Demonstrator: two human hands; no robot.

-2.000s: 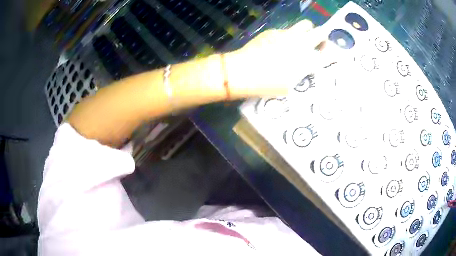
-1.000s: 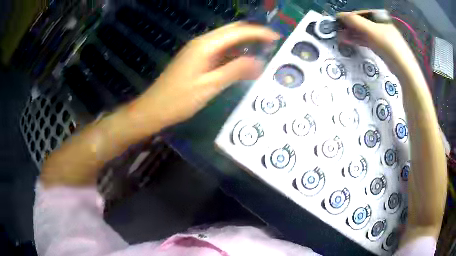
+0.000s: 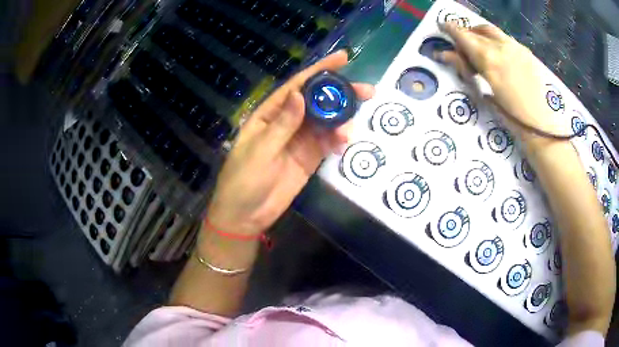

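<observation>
My left hand (image 3: pixel 271 146) holds a speaker driver (image 3: pixel 329 100) between its fingers, the glossy black-blue dome facing up, just left of the white foam tray (image 3: pixel 346 190). Rows of drivers sit in the tray with their ringed backs up. Two dark holes with no driver show near its upper left edge, one with a tan centre dot (image 3: pixel 418 84). My right hand (image 3: pixel 492 68) is over the upper part of the tray, its fingertips at the other dark hole. Its palm side is hidden, and a thin dark lead runs past the wrist; I cannot tell what it grips.
A clear plastic blister tray (image 3: pixel 183 88) with rows of black parts lies at the upper left. A pile of stacked hole-punched trays (image 3: pixel 102 183) stands low at the left. The green bench top (image 3: pixel 383 51) shows between the blister tray and the foam tray.
My left hand has turned palm up and now shows a driver in its fingers. My right hand came into view over the tray and has shifted slightly down its upper edge. The camera view has shifted.
</observation>
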